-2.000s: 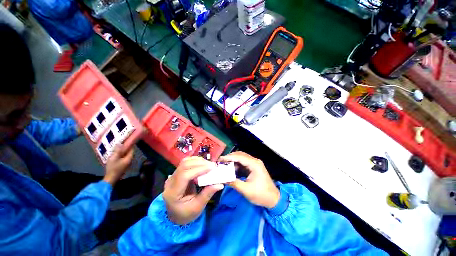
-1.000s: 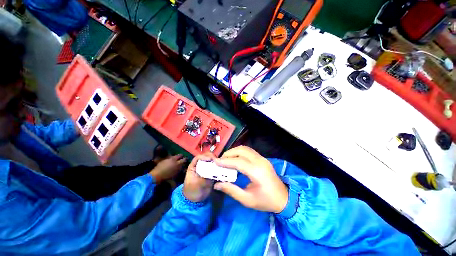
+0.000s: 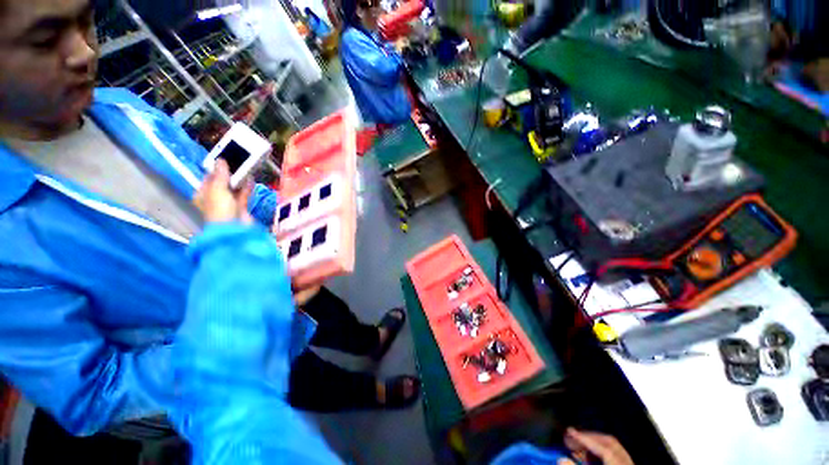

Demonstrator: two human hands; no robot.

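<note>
My left hand (image 3: 224, 194) reaches out at the left and holds a flat white unit (image 3: 244, 153) with a dark square window, above the end of a salmon-pink tray (image 3: 318, 145). Another person holds that tray upright; several similar white units (image 3: 307, 233) sit in it. My right hand (image 3: 598, 449) is at the bottom edge, cut off by the frame, with its fingers partly curled; whether it holds anything cannot be told.
A second salmon tray (image 3: 486, 322) with small metal parts stands on a green surface. On the bench at the right are a grey screwdriver (image 3: 682, 333), an orange multimeter (image 3: 727, 250), watch cases (image 3: 764, 405), a dark box (image 3: 636, 195) and a white bottle (image 3: 701, 151).
The view has swung left. My hands have parted: my left hand has moved out to the other person's tray, and my right hand has dropped to the bottom edge.
</note>
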